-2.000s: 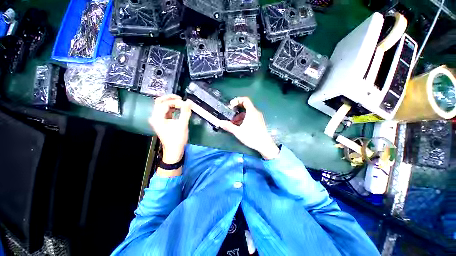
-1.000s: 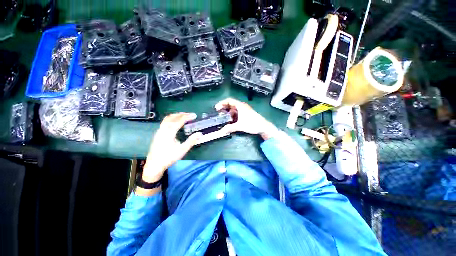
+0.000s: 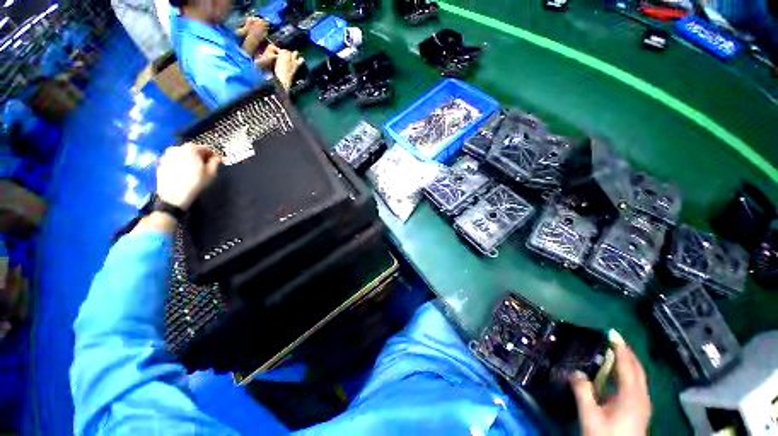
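Note:
My left hand [image 3: 183,177] is over the top black tray [image 3: 256,200] at the left. Its fingertips are together beside a small pale piece [image 3: 239,146]; whether they hold anything cannot be told. Rows of tiny silvery parts lie in the tray. My right hand [image 3: 618,396], at the lower right, grips the right edge of an opened dark housing [image 3: 512,336] between thumb and fingers. Its left half shows circuitry and its right half is dark inside.
Several patterned camera units [image 3: 495,219] lie on the green bench beyond the housing. A blue bin [image 3: 442,119] of silvery pieces stands near a clear plastic bag [image 3: 401,180]. The white tape dispenser [image 3: 742,393] is at the lower right. Another person's blue sleeve [image 3: 213,60] shows at upper left.
The view has swung left onto the tray stack. My left hand has left the housing and moved over the tray. The housing, earlier closed or edge-on between both hands, now lies open.

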